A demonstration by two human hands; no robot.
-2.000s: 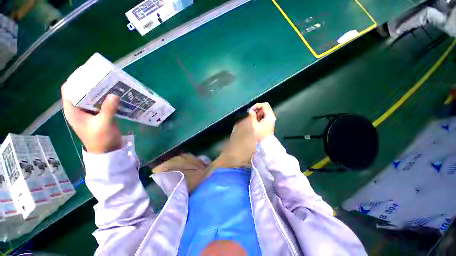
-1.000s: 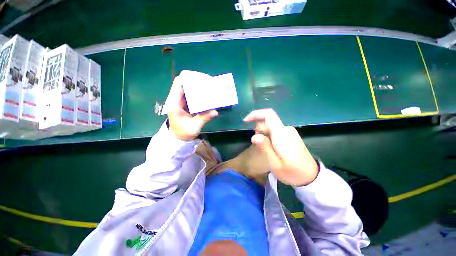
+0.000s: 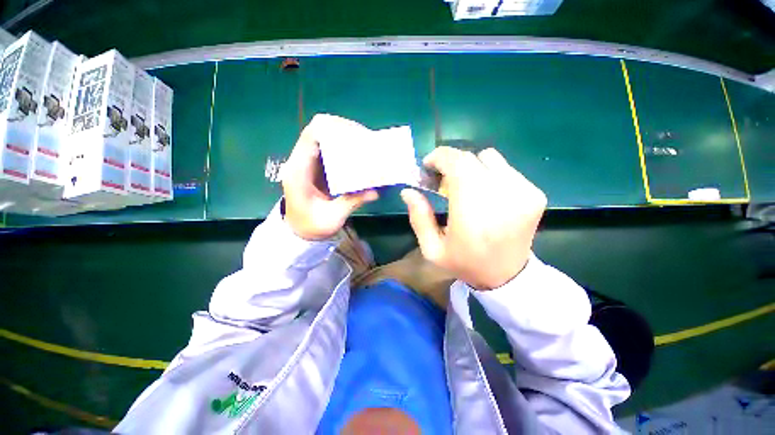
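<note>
A white retail carton (image 3: 367, 160) is held above the green bench, one plain white face towards me. My left hand (image 3: 316, 187) grips its left side, thumb along the lower edge. My right hand (image 3: 480, 212) is at the carton's right end, with index finger and thumb apart around that edge. A small pale or shiny piece shows at the right fingertips; I cannot tell if it is a flap or a sticker. The carton's far side is hidden.
Stacked cartons (image 3: 106, 127) stand at the left of the bench (image 3: 544, 127). Another carton (image 3: 501, 7) lies beyond the metal rail (image 3: 382, 44). A small white item (image 3: 704, 194) sits in the yellow-taped rectangle at right. A black stool (image 3: 625, 340) is partly hidden by my right sleeve.
My right hand has come up from low at the right to the carton's right end. The carton has swung from the left to in front of me, still in my left hand. The view has turned.
</note>
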